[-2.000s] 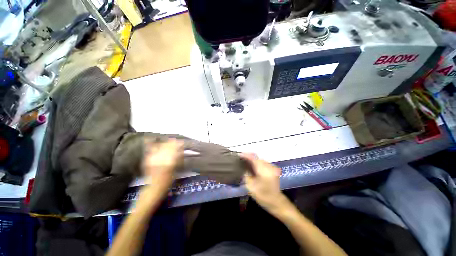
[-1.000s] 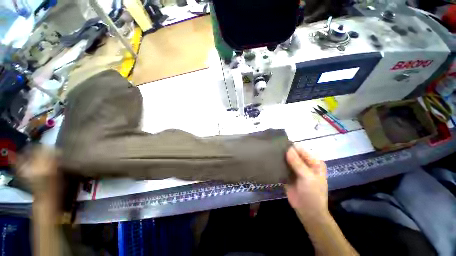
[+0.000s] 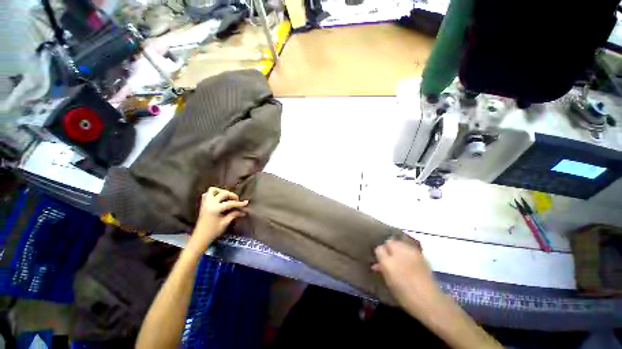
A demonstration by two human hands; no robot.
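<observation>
A brown jacket (image 3: 204, 136) lies bunched on the left of the white table, with ribbed outer cloth showing. Its sleeve (image 3: 314, 225), smooth brown side out, lies flat and slants down to the right along the table's front edge. My left hand (image 3: 221, 213) grips the cloth where the sleeve meets the bulk; its fingertips are pinched together. My right hand (image 3: 402, 262), slightly blurred, holds the sleeve's far end, fingers bent onto the cloth. The sewing machine's needle area (image 3: 433, 180) is behind the sleeve, apart from it.
A dark control panel (image 3: 569, 167) with a lit screen is at right. Red and blue-green sticks (image 3: 533, 223) and a brown open box (image 3: 597, 259) lie right of the needle. Blue crates (image 3: 41, 245) and a brown garment pile (image 3: 112, 290) are below left. A black thing hangs above the machine.
The view has shifted left. The sleeve, stretched between my hands before, now lies flat and slanted on the table. My left hand has moved from the jacket's far left to the sleeve's upper end.
</observation>
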